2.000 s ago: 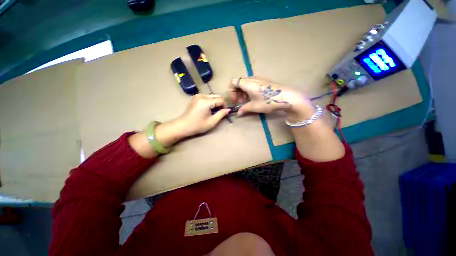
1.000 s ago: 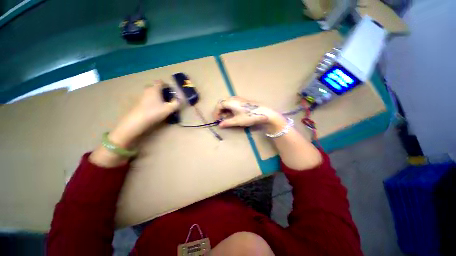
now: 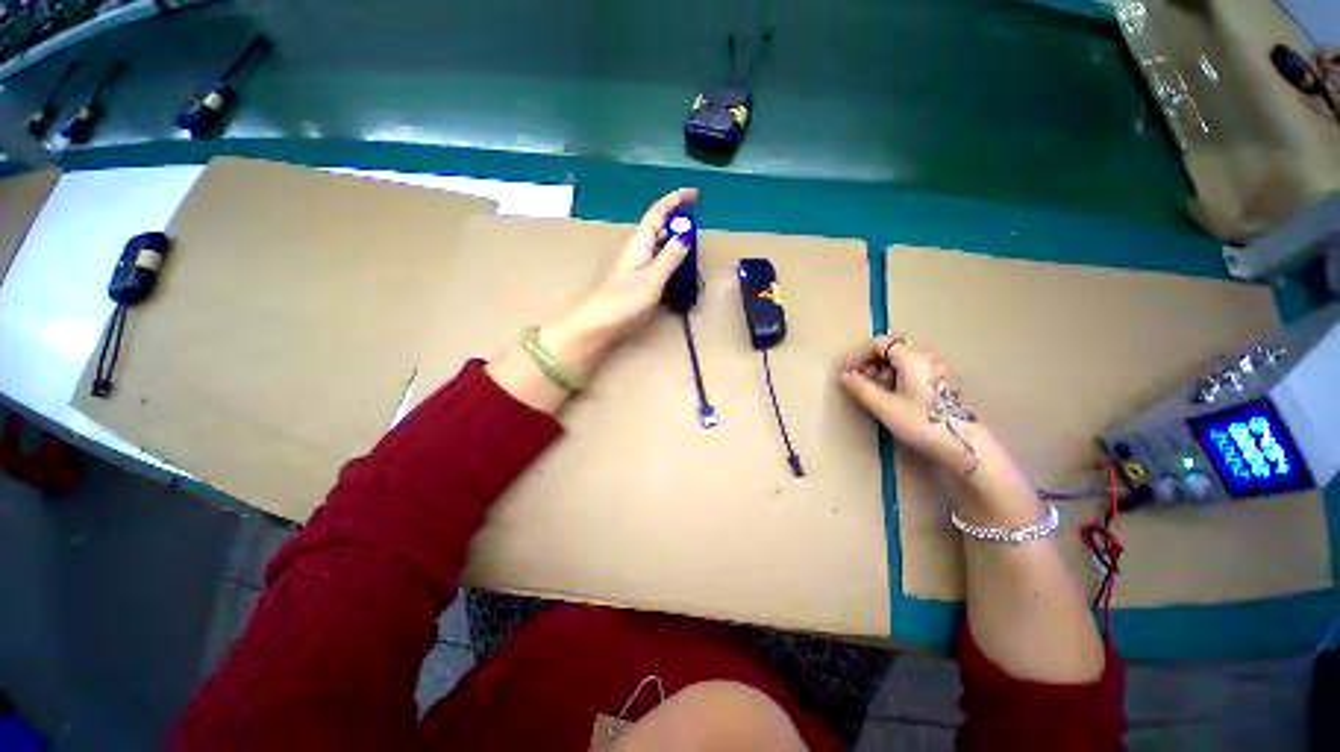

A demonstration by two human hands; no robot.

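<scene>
My left hand (image 3: pixel 632 282) holds a black lamp unit (image 3: pixel 682 285) with a glowing blue-white spot at its top. Its thin lead (image 3: pixel 697 367) hangs down onto the cardboard sheet (image 3: pixel 647 514), with a small connector at the free end. A second black unit (image 3: pixel 763 306) with yellow marks and a small blue glow lies to the right, its lead (image 3: pixel 782 416) stretched toward me. My right hand (image 3: pixel 914 397) is over the gap between the sheets, thumb and fingertips close together. Whether it holds anything is hidden. A greyish test lead (image 3: pixel 1065 495) shows behind my right wrist.
The power supply (image 3: pixel 1249 441) with lit blue display stands at right, red and black wires (image 3: pixel 1105 551) below it. Another unit (image 3: pixel 138 269) lies on the left cardboard. The green conveyor (image 3: pixel 514 103) carries a unit (image 3: pixel 719 121) and several more at far left.
The view has shifted left. My left hand now holds a unit with its glow showing, and the unit's lead is free of my right hand. My right hand has moved away to the right.
</scene>
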